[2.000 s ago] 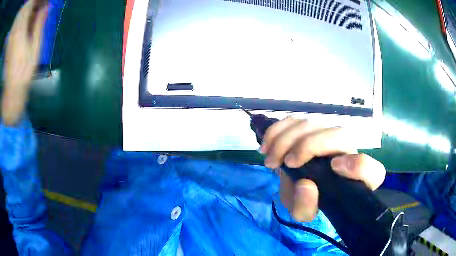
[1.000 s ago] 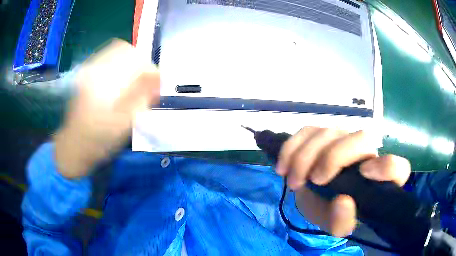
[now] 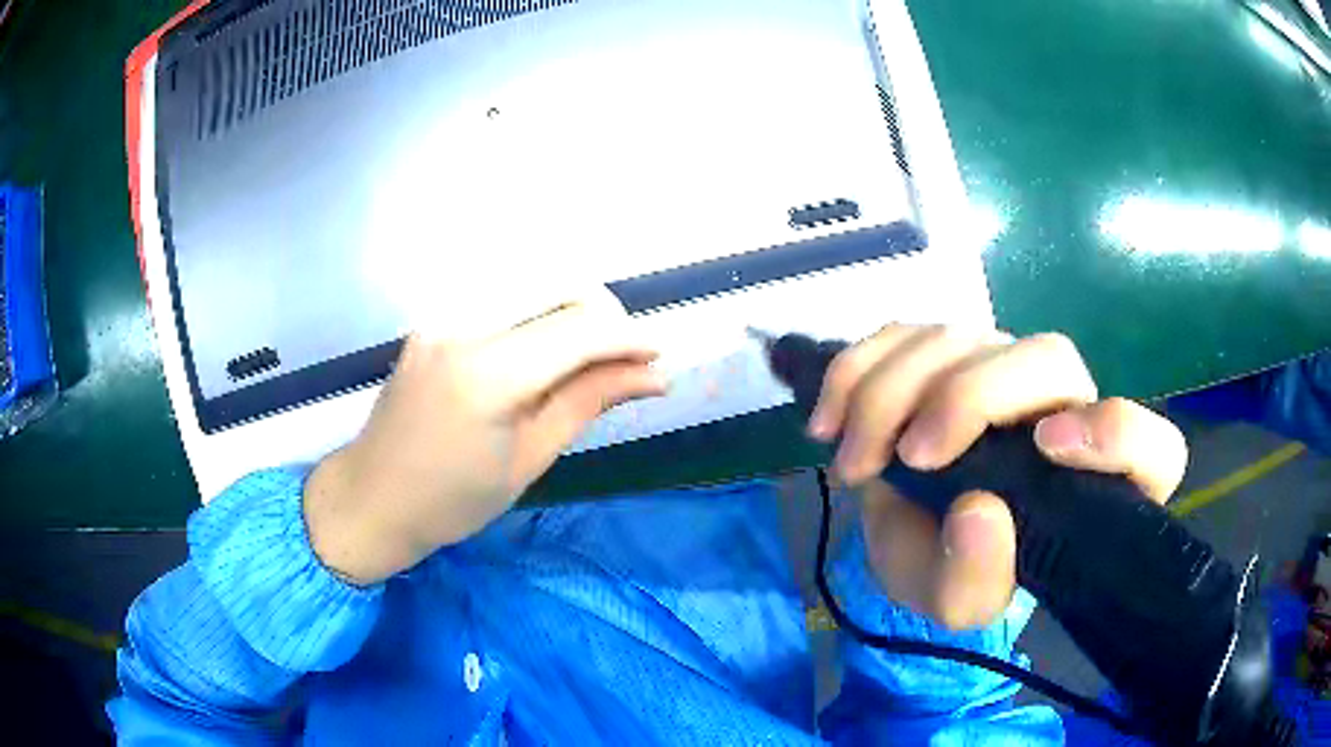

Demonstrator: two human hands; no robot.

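Note:
The laptop lies upside down, its silver-grey bottom cover (image 3: 555, 161) facing up, with vent slots at the far side and a dark strip along the near edge. My right hand (image 3: 978, 453) grips the black electric screwdriver (image 3: 1080, 540); its thin tip points left, just in front of the dark strip and apart from it. My left hand (image 3: 482, 416) is over the near edge of the laptop, fingers bent and pointing right, covering part of the strip. Whether its fingertips hold a screw cannot be told.
A white protective sheet (image 3: 956, 270) and an orange-red foam pad (image 3: 136, 161) lie under the laptop. The blue screw tray (image 3: 26, 292) is cut off at the left edge. The green worktop (image 3: 1095, 146) shows bright glare. A black cord (image 3: 934, 652) hangs from the screwdriver.
My left hand has come from the left to the laptop's near edge. The view has turned, so the laptop appears tilted and further left. The screwdriver stays in my right hand, its tip off the strip.

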